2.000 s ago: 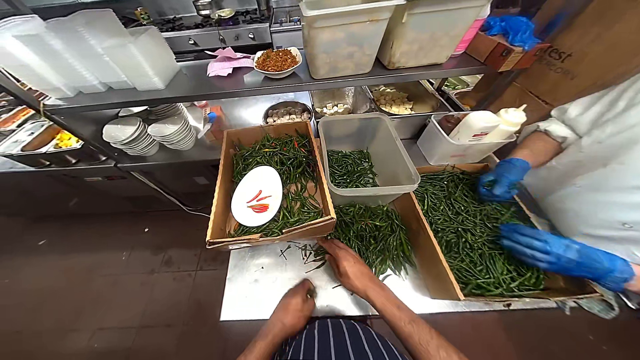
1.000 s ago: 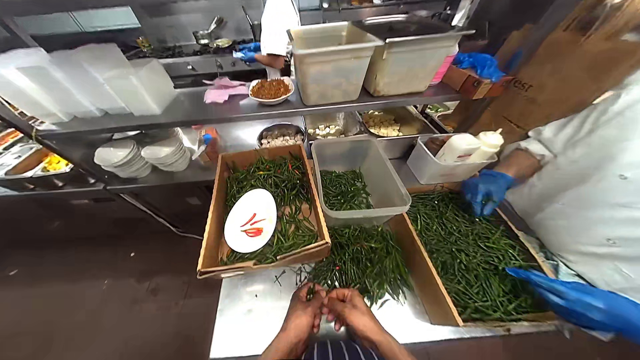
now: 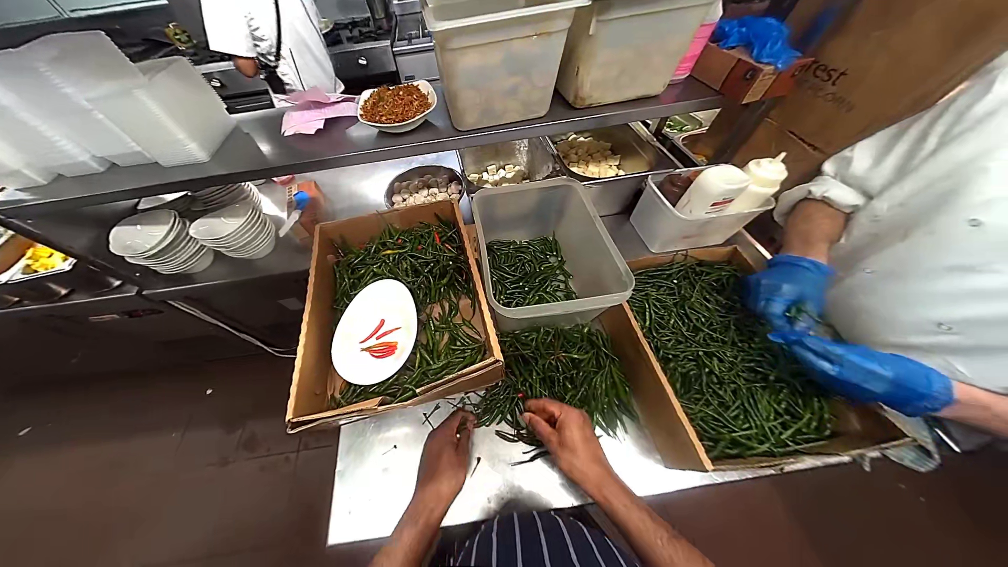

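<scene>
My left hand (image 3: pixel 449 453) is low over the steel table (image 3: pixel 370 504), its fingers bent near scattered stems; whether it holds one is unclear. My right hand (image 3: pixel 568 441) touches the near edge of a pile of green chillies (image 3: pixel 563 366), fingertips beside a small red one. Left of the pile, a cardboard box (image 3: pixel 303 346) of green chillies carries a white oval plate (image 3: pixel 358 315) with several red chillies. Behind the pile, a translucent plastic tub (image 3: pixel 587 236) is partly filled with green chillies. Another cardboard box (image 3: pixel 669 394) of them lies on the right.
A co-worker's blue-gloved hands (image 3: pixel 858 366) work over the right box. Behind stand a bin of squeeze bottles (image 3: pixel 693 224), metal pans of cubed food (image 3: pixel 587 177) and stacked white bowls (image 3: pixel 236 228). The steel shelf (image 3: pixel 268 146) holds large tubs. Another person stands by the stove.
My hands, together a second ago, are now apart, the right one at the chilli pile. The co-worker's gloved hands have come together over the right box.
</scene>
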